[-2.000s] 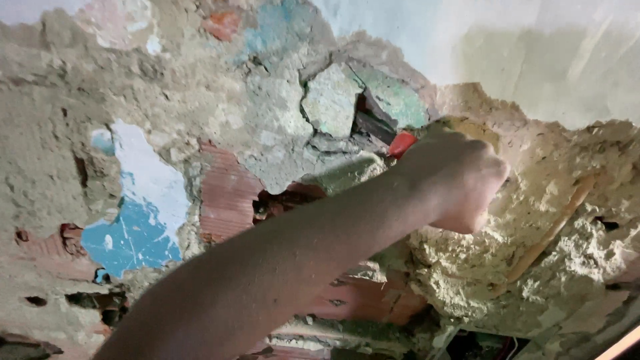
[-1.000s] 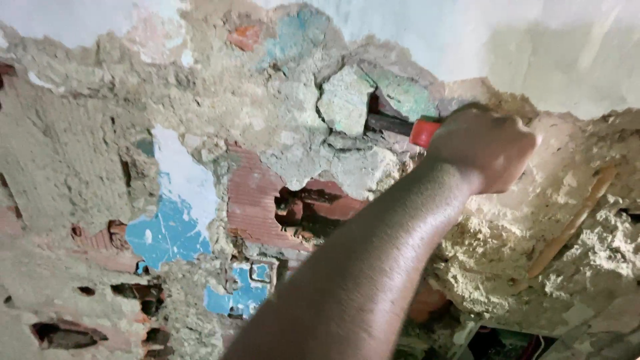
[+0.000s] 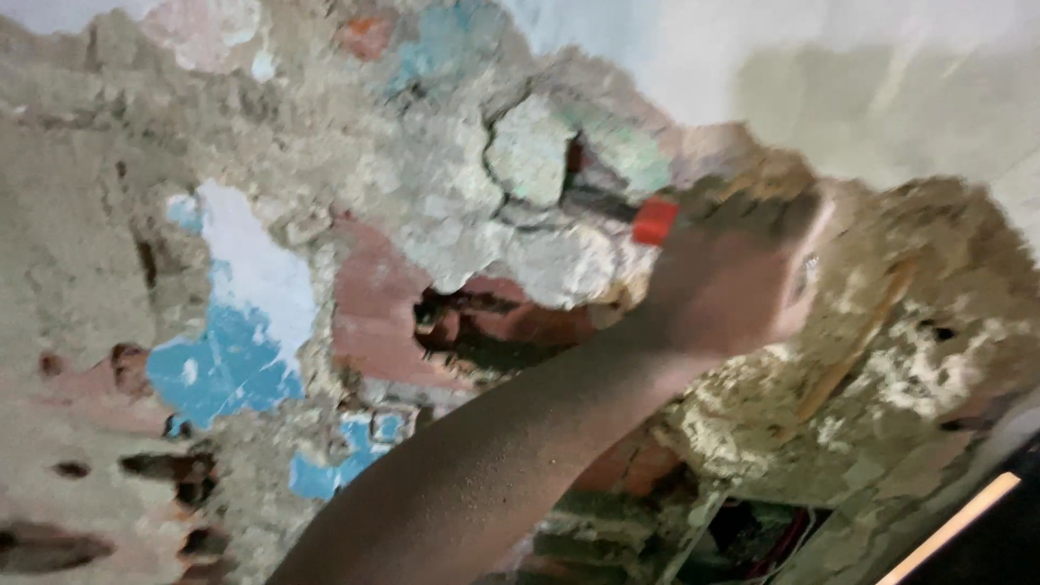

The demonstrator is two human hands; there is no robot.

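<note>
My left hand (image 3: 731,260), blurred and seen from its back, is closed around a hand tool at the right of centre. Only the tool's red part (image 3: 655,220) and a dark shank (image 3: 601,203) show, pointing left. The shank reaches a crack beside a loose-looking slab of greenish-grey plaster (image 3: 530,150) on the broken wall. Its tip cannot be made out. My forearm crosses the view from the bottom edge, in front of exposed red hollow brick (image 3: 370,301). My right hand is out of view.
A jagged hole (image 3: 504,325) opens in the brick below the slab. Blue painted plaster (image 3: 231,357) clings at the left. Rough plaster (image 3: 918,357) juts at the right, above a dark recess (image 3: 751,528) with cables. A light strip (image 3: 951,528) slants at the lower right.
My left hand has kept its grip on the red tool. Compared with two seconds ago, my forearm covers less of the brick hole, and the small blue patch below it shows.
</note>
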